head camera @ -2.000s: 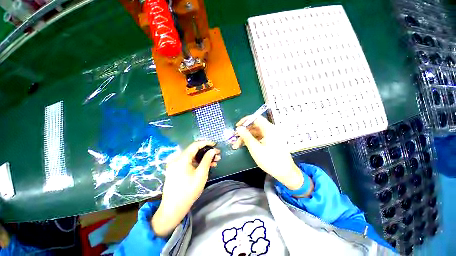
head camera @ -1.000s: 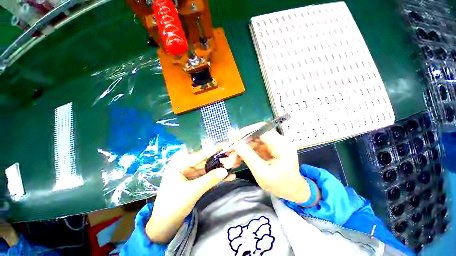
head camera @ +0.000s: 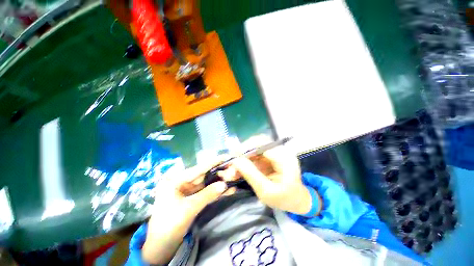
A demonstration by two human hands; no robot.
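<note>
My left hand (head camera: 179, 200) holds a black round housing (head camera: 212, 178) between thumb and fingers, close to my body at the bench edge. My right hand (head camera: 273, 179) holds slim tweezers (head camera: 260, 149) like a pen, slanting down to the left with their tip at the housing. The hands meet around the housing, and the exact contact is blurred. Just beyond them a narrow gridded strip (head camera: 212, 130) lies in front of the orange fixture base (head camera: 223, 78), partly behind my fingers.
Red clamp handle (head camera: 150, 34) stands over the fixture. A white parts tray (head camera: 319, 78) lies right of it. Blue film (head camera: 122, 143) and crinkled clear plastic (head camera: 122, 192) lie left, a second strip (head camera: 52, 166) farther left. Blister trays with black units (head camera: 405, 182) are at far right.
My hands have come together at the housing, with the tweezers now lower over it. The whole view has shifted slightly and is blurrier. A dark round thing now shows left of the fixture.
</note>
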